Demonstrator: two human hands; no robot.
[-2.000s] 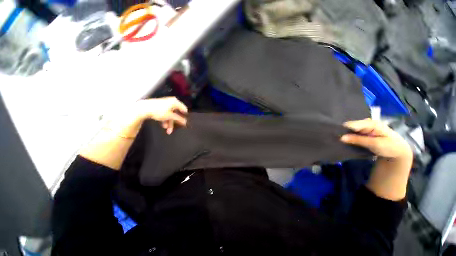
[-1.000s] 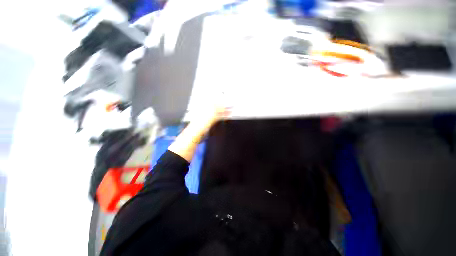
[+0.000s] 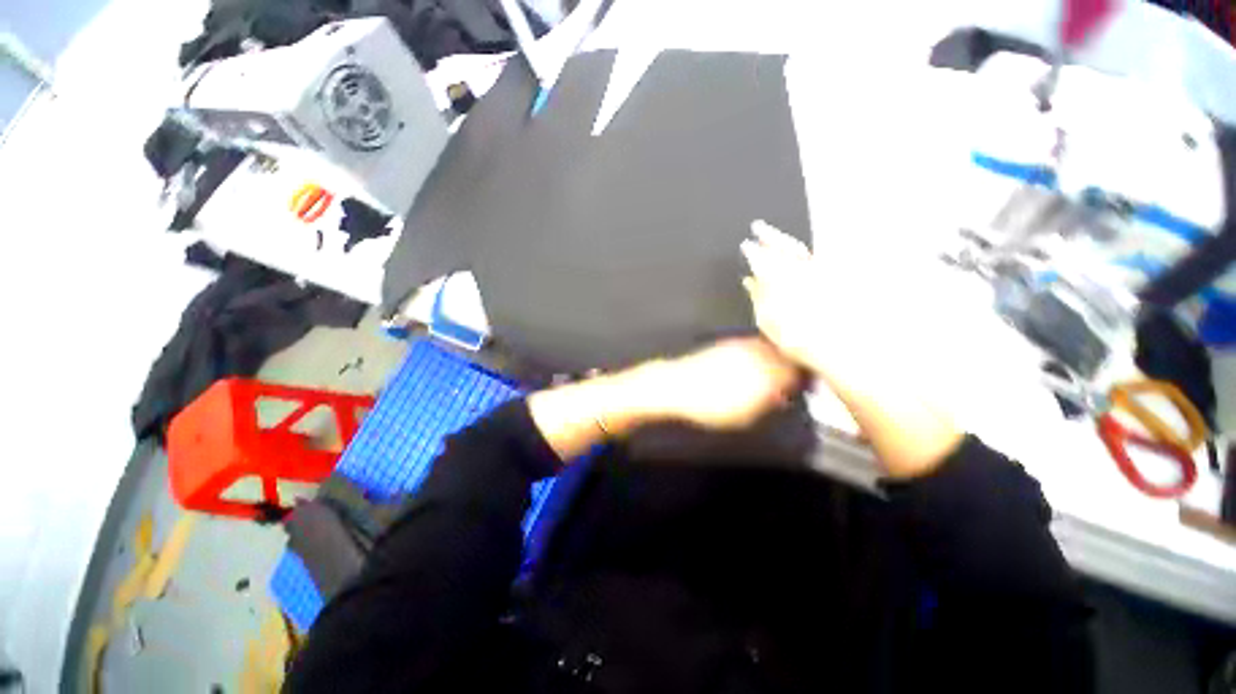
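Dark grey cut panels (image 3: 637,203) lie flat on the white machine table, with pale gaps between their far ends. My left hand (image 3: 739,384) is at the table's front edge, at the panels' near right corner. Its fingers are blurred and partly hidden, so I cannot tell whether they grip cloth. My right hand (image 3: 779,292) lies on the right edge of the panels, fingers pointing away and apart. The two hands meet or overlap at the wrist.
Scissors with orange and red handles (image 3: 1152,441) lie at the right beside a crumpled clear bag (image 3: 1037,298). The blue-striped sewing machine (image 3: 1125,163) stands far right. A blue crate (image 3: 434,407) and red stool (image 3: 251,447) are at left, below a second machine (image 3: 359,109).
The view has swung from the dark pile at the right to the left of the table. The dark piece held stretched between both hands is no longer seen so. Both hands are now at the panels.
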